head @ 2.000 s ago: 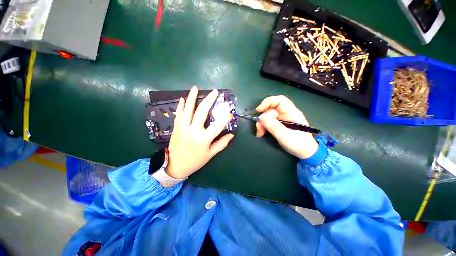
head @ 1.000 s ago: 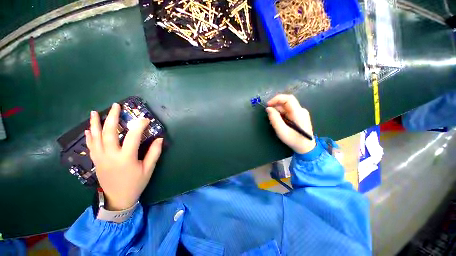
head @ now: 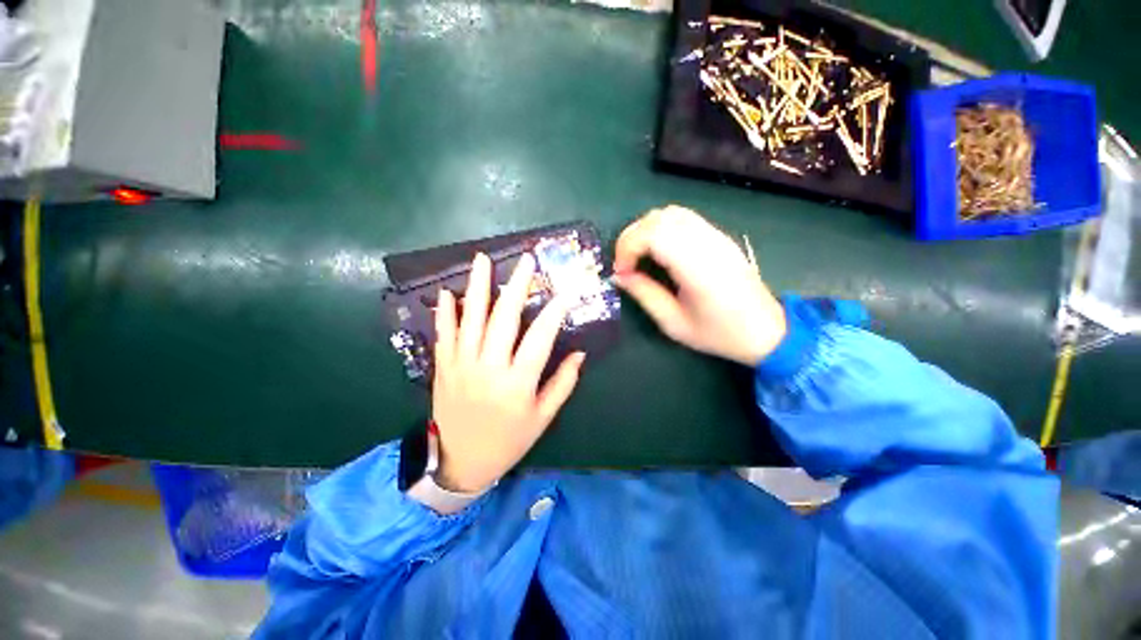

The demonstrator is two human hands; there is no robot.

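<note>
The open black phone mid-frame (head: 413,306) lies on a flat black pad (head: 432,260) on the green mat. Chips and silver and orange bits show on the circuit board (head: 582,278) at its right end. My left hand (head: 494,381) lies over the phone with fingers spread, thumb by the near edge, holding it down. My right hand (head: 701,285) is at the phone's right end, thumb and forefinger pinched together near the board. What is between those fingertips is too small to tell. A thin pale-gold tip shows behind the right hand; the tweezers' dark shaft does not show.
A black tray (head: 682,138) with gold strips (head: 788,94) is at the back right, beside a blue bin (head: 1064,150) of brown-copper parts. A grey box (head: 150,113) with a red light is at left. A blue basket (head: 207,550) is below the bench edge.
One second ago my right hand held dark tweezers by a blue scrap, away from the phone. Now it is at the phone's right end. My left hand remains on the phone. The view has shifted.
</note>
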